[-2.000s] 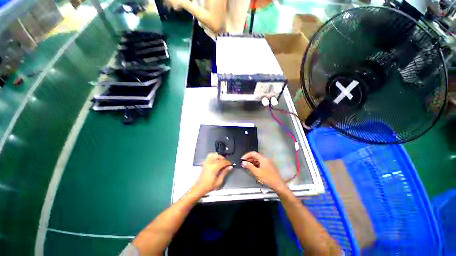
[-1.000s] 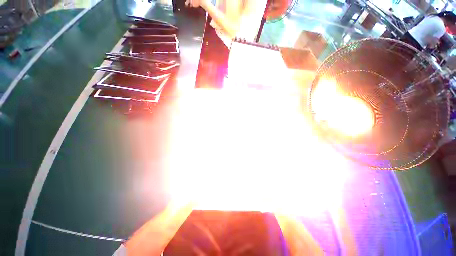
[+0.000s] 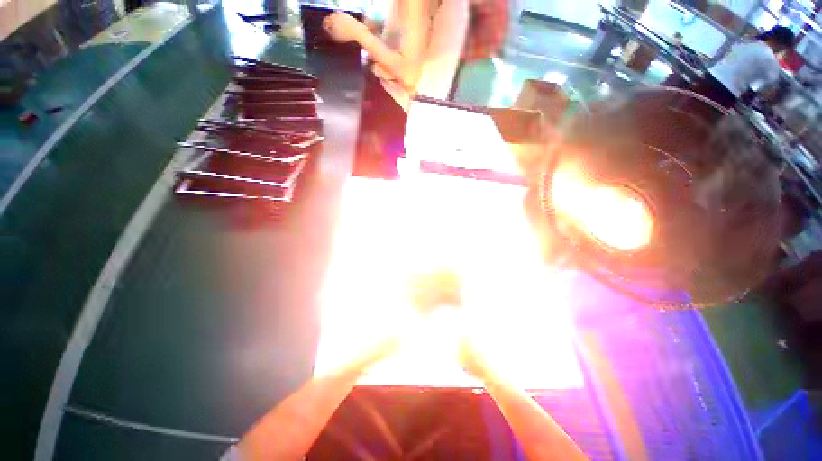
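Observation:
The test surface [image 3: 360, 216] glows so brightly that most of what lies on it is washed out. A faint brownish patch, probably the small solar panel [image 3: 436, 290], shows near its middle. My left hand [image 3: 386, 347] reaches in from the lower left and my right hand [image 3: 470, 349] from the lower right, both just below that patch. Glare hides the fingers, so their grip cannot be seen. No cable, plug or test lead can be made out.
The bench meter [image 3: 455, 135] stands behind the surface, with a cardboard box [image 3: 538, 99] beyond. Waiting panels [image 3: 239, 171] overlap on the green bench at left. A fan [image 3: 694, 198] and blue crate [image 3: 667, 360] are at right. Another person's arm [image 3: 397, 63] is behind.
The surface was unlit two seconds ago, with both hands at the black-backed panel. It has since lit up. Compared with one second ago, the glare is smaller and the patch and forearms show more.

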